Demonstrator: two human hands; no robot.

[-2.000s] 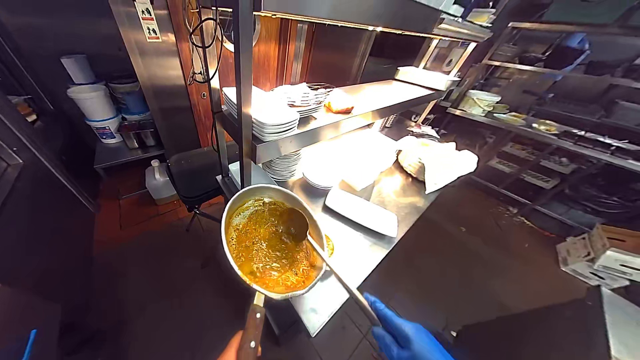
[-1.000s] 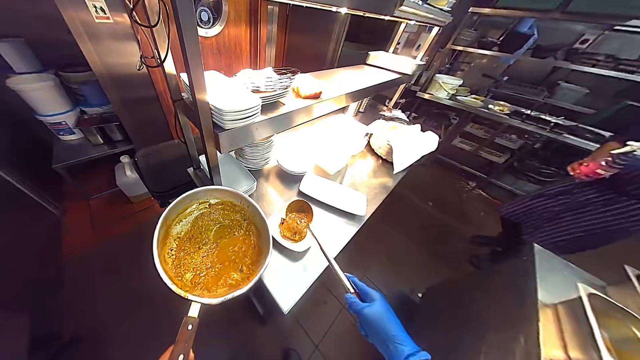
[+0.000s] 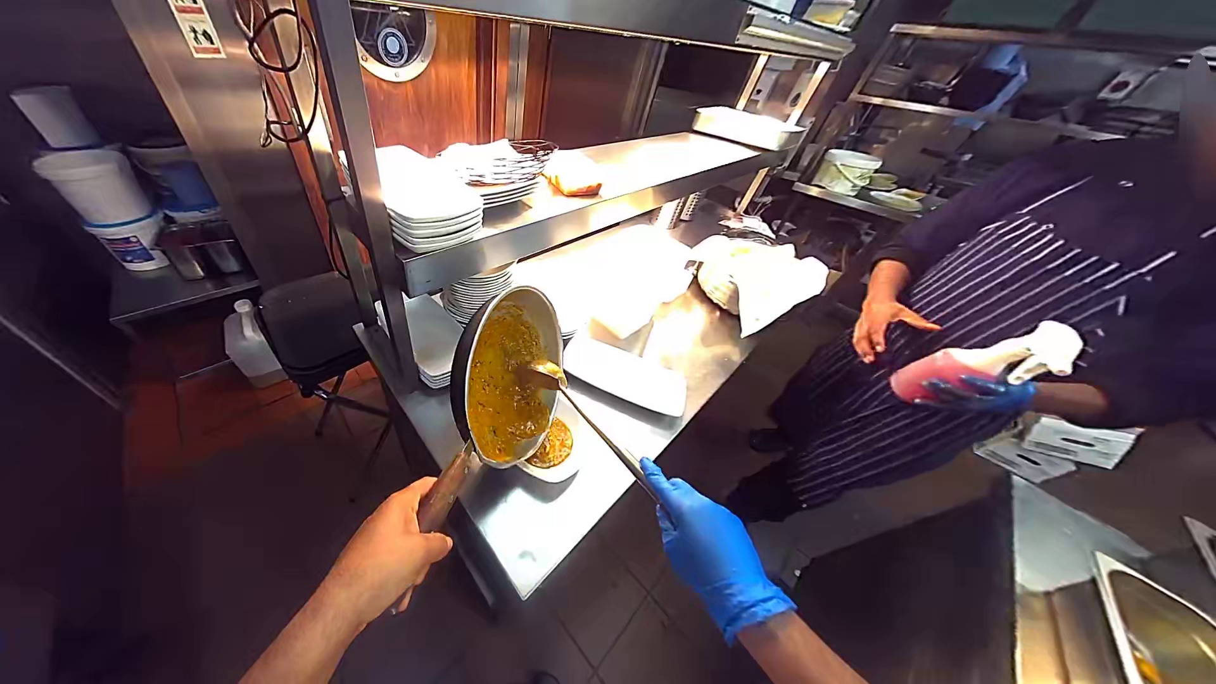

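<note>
Bare, my left hand (image 3: pixel 391 549) grips the wooden handle of a frying pan (image 3: pixel 508 380), which is tilted and holds brown-orange curry sauce. A blue glove covers my right hand (image 3: pixel 708 546), closed on the long handle of a metal ladle (image 3: pixel 608 439); the ladle's bowl is at the sauce, inside the pan's right rim. Just below and right of the pan, partly hidden by it, a small white bowl (image 3: pixel 567 463) with curry in it stands on the steel counter (image 3: pixel 532 532). An oblong white plate (image 3: pixel 627 377) lies behind that bowl.
Stacked white plates (image 3: pixel 432 204) and a bread-like item (image 3: pixel 573 173) sit on the steel shelf (image 3: pixel 570 223). A cloth-covered stack (image 3: pixel 760 275) is at the counter's far end. To the right stands a person in a striped apron (image 3: pixel 950 313), holding a pink-and-white bottle (image 3: pixel 988 366). Metal containers (image 3: pixel 1159 617) are lower right.
The pan has moved right and tilted, now partly over the bowl. The ladle, over the bowl a second ago, is back at the pan. The person at the right has come closer.
</note>
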